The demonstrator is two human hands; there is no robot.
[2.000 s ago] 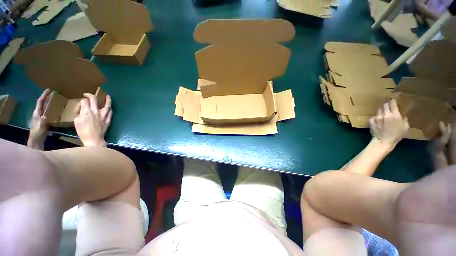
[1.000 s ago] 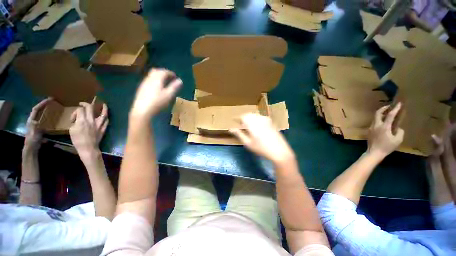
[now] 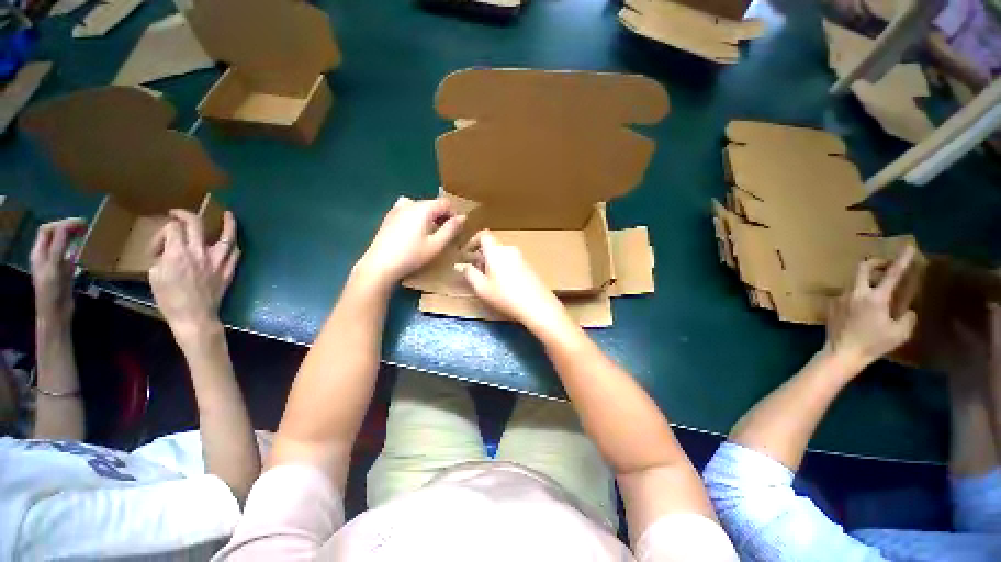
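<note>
A brown mailer box [image 3: 554,250] lies partly formed in front of me. Its lid panel [image 3: 549,165] rises at the back, with the rounded tuck flap [image 3: 554,92] at its free edge. The right side panel [image 3: 633,261] sticks out flat. The front panel [image 3: 516,307] lies flat on the table at the near edge. My left hand [image 3: 411,236] is at the left side of the tray, its fingertips on the cardboard at the left corner. My right hand [image 3: 499,274] reaches into the tray's left part, fingers bent near the left wall. The left side panel is mostly hidden by my hands.
A neighbour's hands work on a box [image 3: 137,236] at left. A finished open box [image 3: 263,104] stands upper left. A stack of blanks [image 3: 807,220] lies right, beside another person's hand. Pale legs [image 3: 933,143] cross the upper right of the dark-green table [image 3: 351,143].
Both my hands have come to the left side of the tray; my left hand moved down from above and my right hand moved left. The right neighbour's cardboard has tilted.
</note>
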